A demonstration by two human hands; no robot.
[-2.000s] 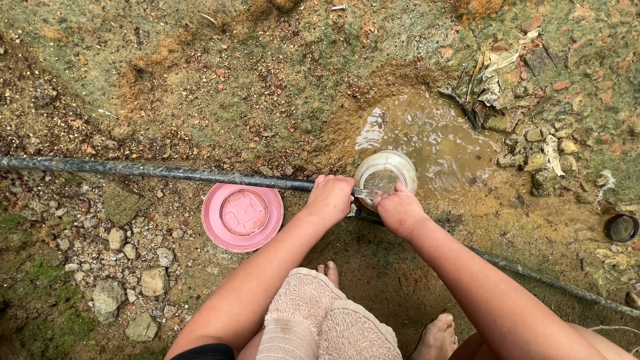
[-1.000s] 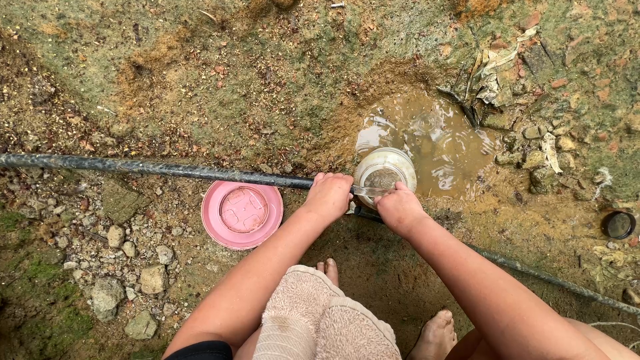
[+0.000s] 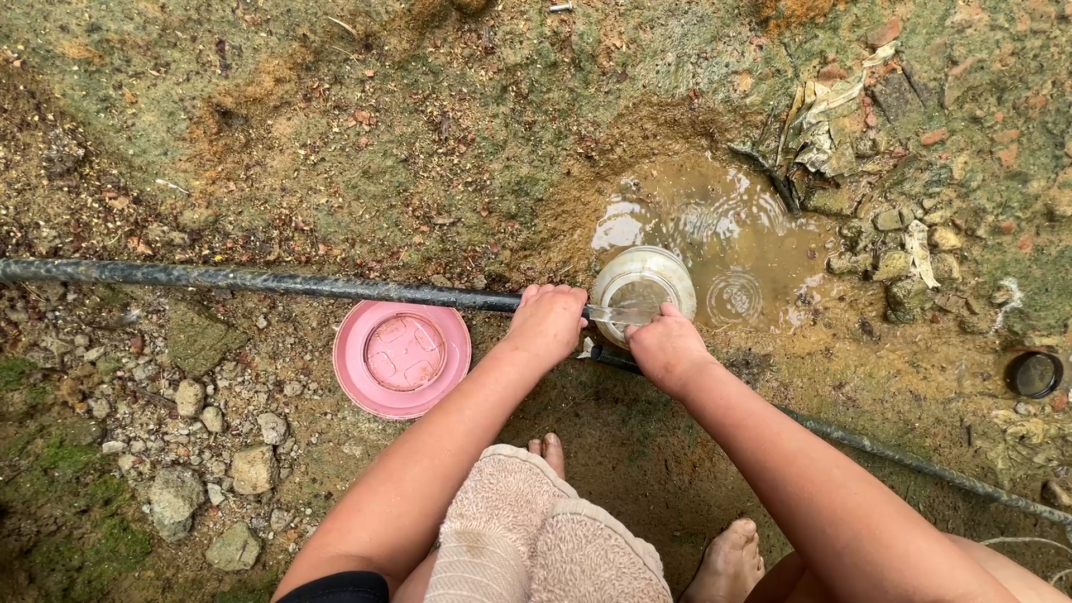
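My left hand is closed around the end of a black hose, from which clear water runs to the right. My right hand is at the near rim of a round, whitish translucent container, its thumb beside the stream; the fingers are partly hidden, and whether they grip the rim is not plain. The container stands at the edge of a muddy puddle and has water in it. Left of my left hand, partly under the hose, a pink plastic lid or basin lies on the wet ground.
A second black pipe runs from below the container to the lower right. Stones lie at the lower left, debris and dry leaves beyond the puddle. A small dark round cup-like object is at the right. A beige towel hangs in front of me.
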